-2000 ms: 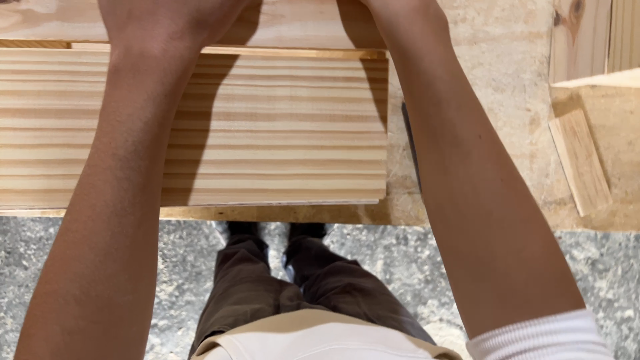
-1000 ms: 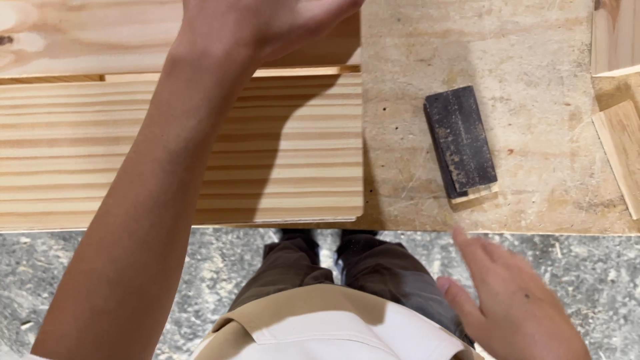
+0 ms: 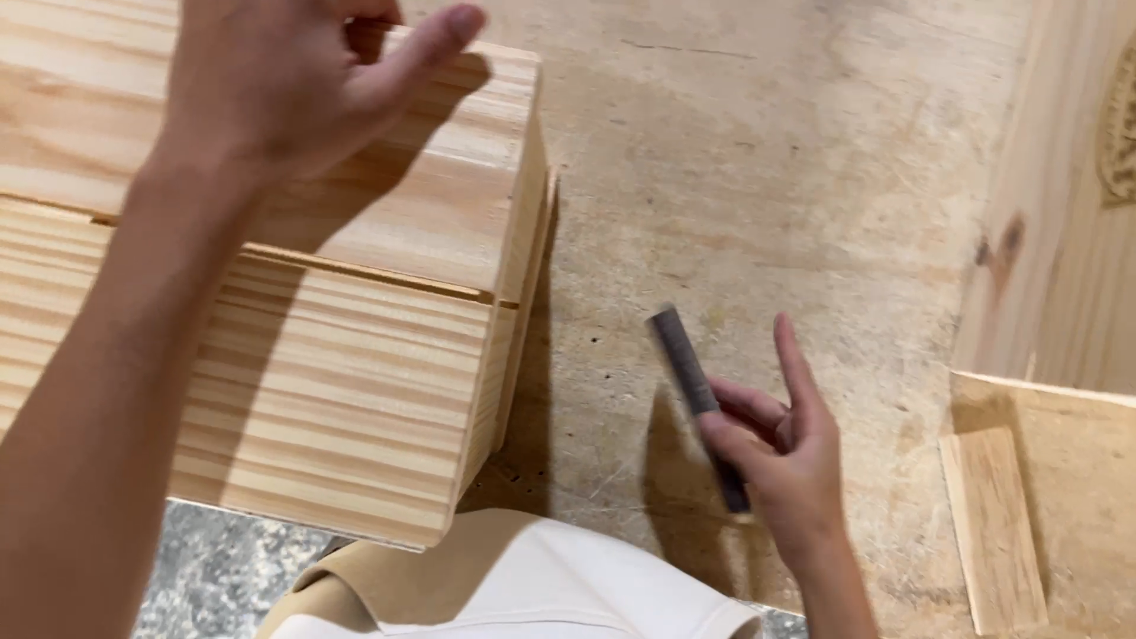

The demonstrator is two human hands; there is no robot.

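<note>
My right hand [image 3: 781, 444] grips a dark sanding block [image 3: 697, 404] between thumb and fingers, held on edge above the worktable [image 3: 781, 204]. My left hand [image 3: 293, 89] is over the top of a pine wooden box [image 3: 355, 382], near its right end, with the thumb stretched out; its other fingers are largely hidden, and whether they press on the wood is not clear. A narrow gap runs between the box's upper board and the striped pine part nearer me.
At the right lies a pine panel [image 3: 1047, 293] with a knot and a round printed mark. A small wood strip [image 3: 994, 532] rests below it on the worktable. The table's front edge is close to my body.
My right hand has picked up the sanding block, which lay on the worktable one second ago. The view has shifted and turned.
</note>
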